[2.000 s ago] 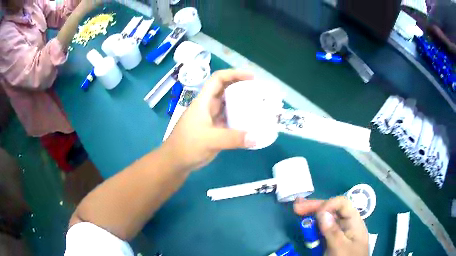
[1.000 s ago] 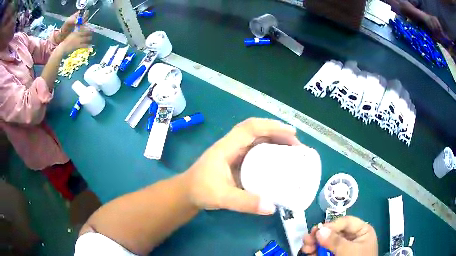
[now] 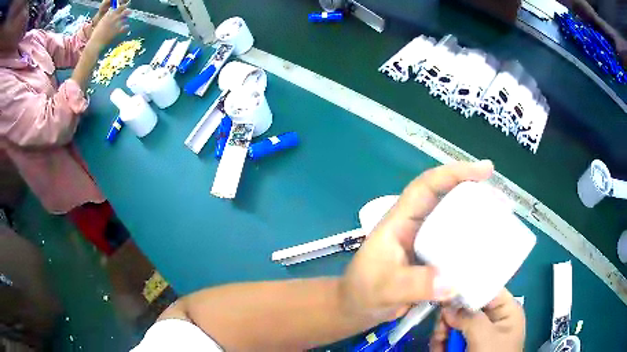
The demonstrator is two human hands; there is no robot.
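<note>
My left hand (image 3: 392,265) grips a white fan housing (image 3: 478,240) by its round head, above the bench at the lower right. Its handle half-shell (image 3: 412,322) points down and left, partly hidden by my fingers. My right hand (image 3: 485,328) is just below the head, with its fingers pinched at the top of a blue battery (image 3: 456,341) near the handle. The leads and the exact pinch point are too small to tell. Another housing with its handle (image 3: 320,249) lies behind my left hand. Loose blue batteries (image 3: 371,338) lie at the bottom edge.
Several housings and batteries lie on the green bench (image 3: 148,199) at the upper left. A pale rail (image 3: 330,103) borders the dark belt, which carries a row of white handle covers (image 3: 474,86). A person in pink (image 3: 41,110) works at the left beside yellow parts (image 3: 118,60).
My left hand has moved right with the housing, whose handle has swung from pointing right to pointing down. My right hand now holds a blue battery. The covers on the belt have shifted left.
</note>
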